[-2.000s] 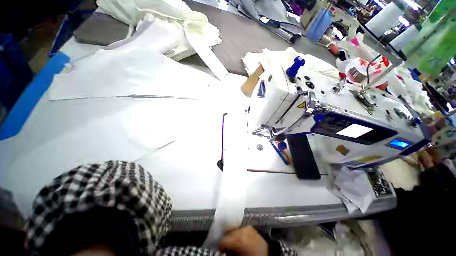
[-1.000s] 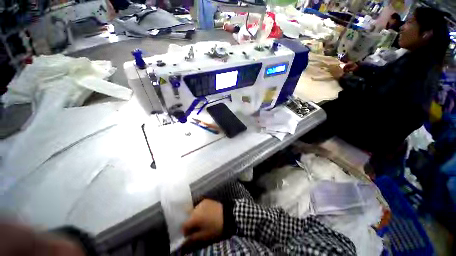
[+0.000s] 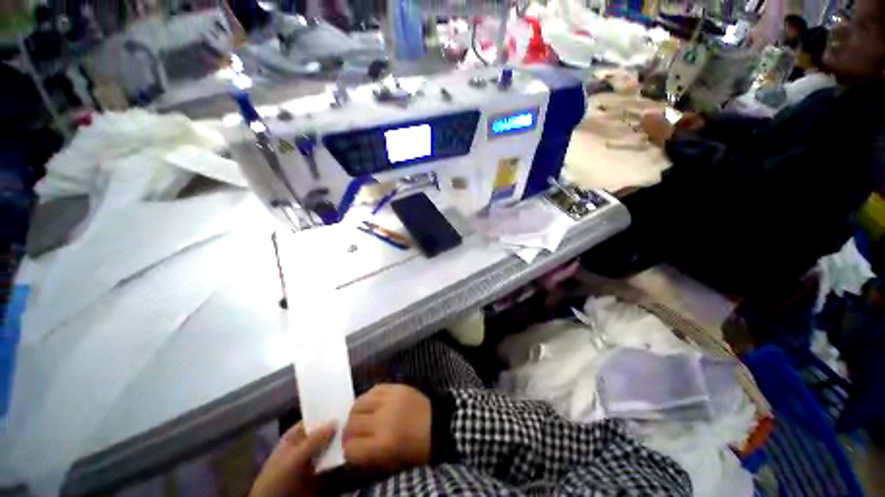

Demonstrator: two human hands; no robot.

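Observation:
A narrow white fabric strip (image 3: pixel 325 383) runs from the glare beside the needle area over the front edge of the table and hangs down to my hands. My left hand (image 3: pixel 294 460) pinches the strip's lower end from the left, thumb on top. My right hand (image 3: pixel 390 425) holds its right edge, fingers curled. The white sewing machine (image 3: pixel 388 146) stands behind, its screens lit. The presser foot area is washed out by the lamp. A thin black bent bar (image 3: pixel 280 272) lies on the table left of the strip.
A black phone (image 3: pixel 426 224) and orange and blue snips (image 3: pixel 385 235) lie right of the needle. Pale slips (image 3: pixel 532 229) and a parts tray (image 3: pixel 582 201) are further right. A basket of white pieces (image 3: pixel 631 379) is at lower right. A person (image 3: pixel 767 175) sits beyond.
My left hand has come from the blurred lower left corner to the strip's end. My right hand stays at the strip. The view has turned right since the oldest frame.

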